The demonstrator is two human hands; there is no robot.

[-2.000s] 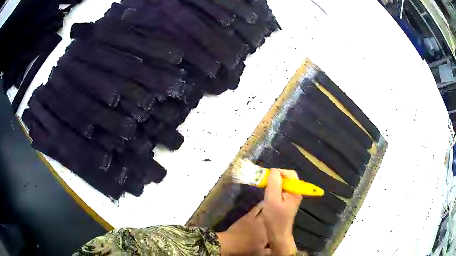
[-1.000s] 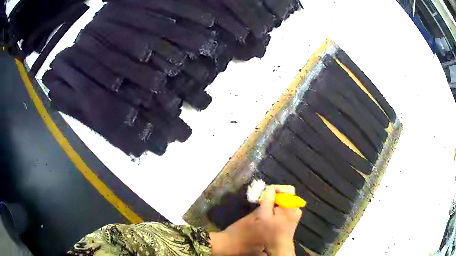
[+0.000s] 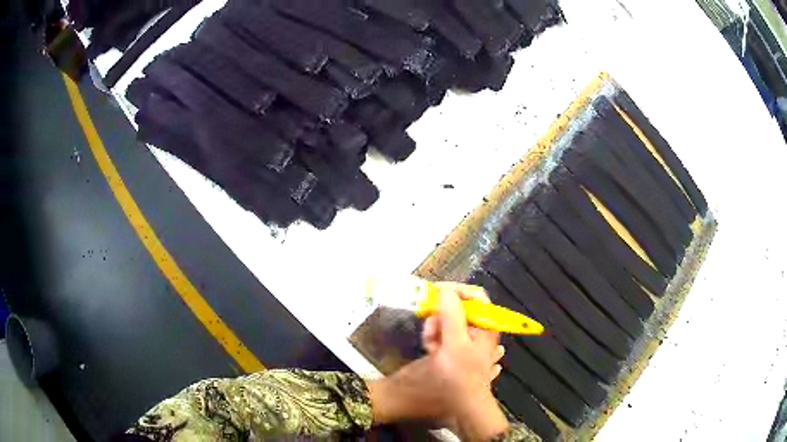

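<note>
My right hand (image 3: 457,341) grips the yellow handle of a flat brush (image 3: 505,318). Its pale bristles are blurred over the left edge of the board, near its lower left corner. My left hand (image 3: 406,388) comes in from the lower left and lies low on the board, crossed and partly hidden by my right hand; its grip cannot be told. Black fabric strips (image 3: 561,268) lie side by side across the tan board (image 3: 509,203), with thin tan gaps between some. Whitish glue crust runs along both long sides of the board.
A large overlapping pile of black strips (image 3: 285,95) lies upper left on the white tabletop (image 3: 285,276). More black pieces (image 3: 121,22) lie past it. A dark floor with a yellow line (image 3: 164,259) runs along the left. A grey round object (image 3: 33,350) stands lower left.
The view has shifted, so the board and pile sit farther right and the pile higher. The brush has moved from the strip ends to the board's lower left edge, still in my right hand.
</note>
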